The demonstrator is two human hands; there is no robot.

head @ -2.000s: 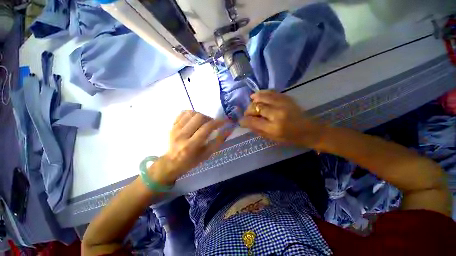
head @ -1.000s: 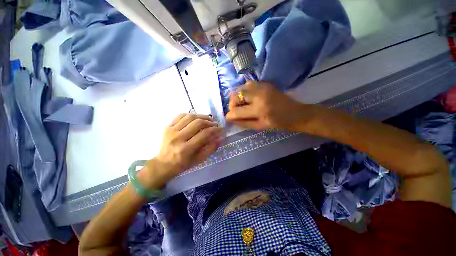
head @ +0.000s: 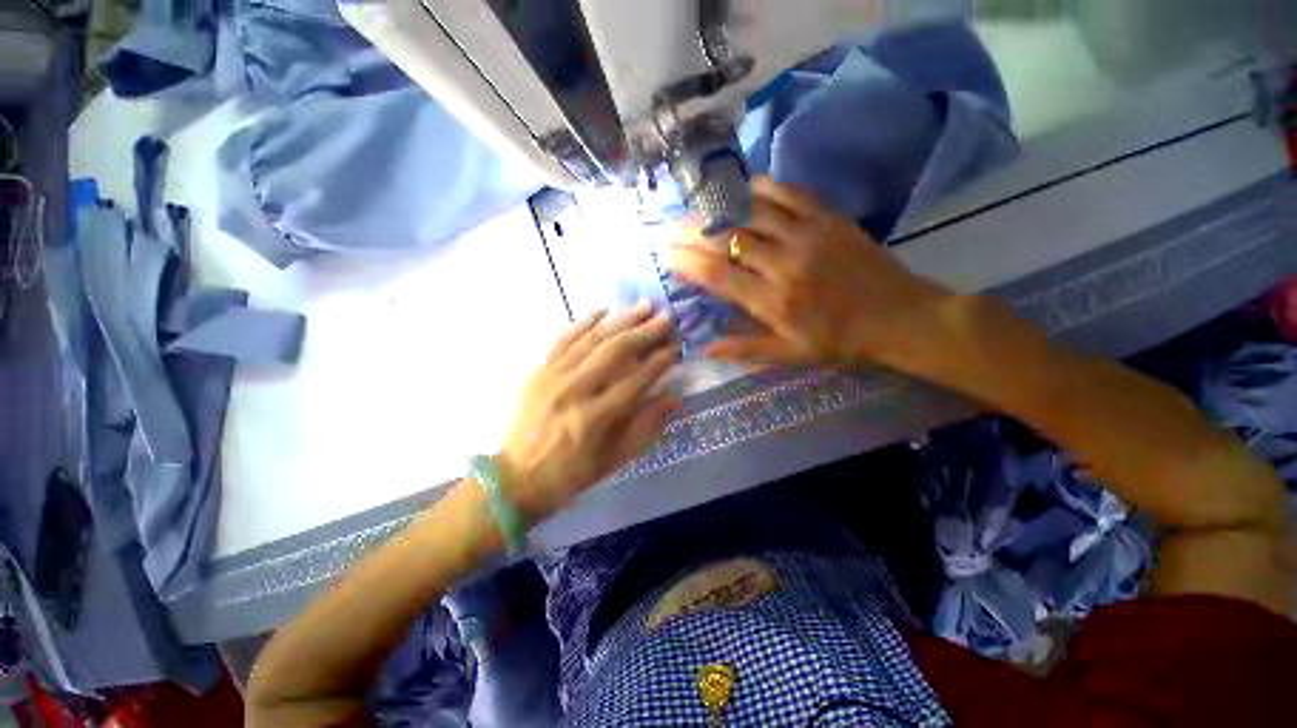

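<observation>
The blue sleeve panel (head: 875, 128) lies behind and right of the needle area. Its gathered edge (head: 697, 316) runs toward me between my hands, partly hidden by my fingers. My right hand (head: 797, 277) lies spread on this cloth, fingertips beside the dark ribbed knob (head: 714, 185). My left hand (head: 605, 391) lies with its fingers extended on the plate and the cloth's left edge. I cannot tell if either hand pinches the cloth. The needle area is washed out by the lamp.
The white sewing machine head (head: 484, 86) stands over the work. Cut blue strips (head: 142, 370) lie at the table's left. A puffy finished sleeve (head: 370, 171) lies at upper left. A ruler is printed along the front edge (head: 384, 548). Tied blue bundles (head: 974, 548) are below the table.
My left hand has opened from a curled pose and moved up against the cloth edge. My right hand has spread its fingers and shifted slightly right. The gathered edge between them shows less puckering.
</observation>
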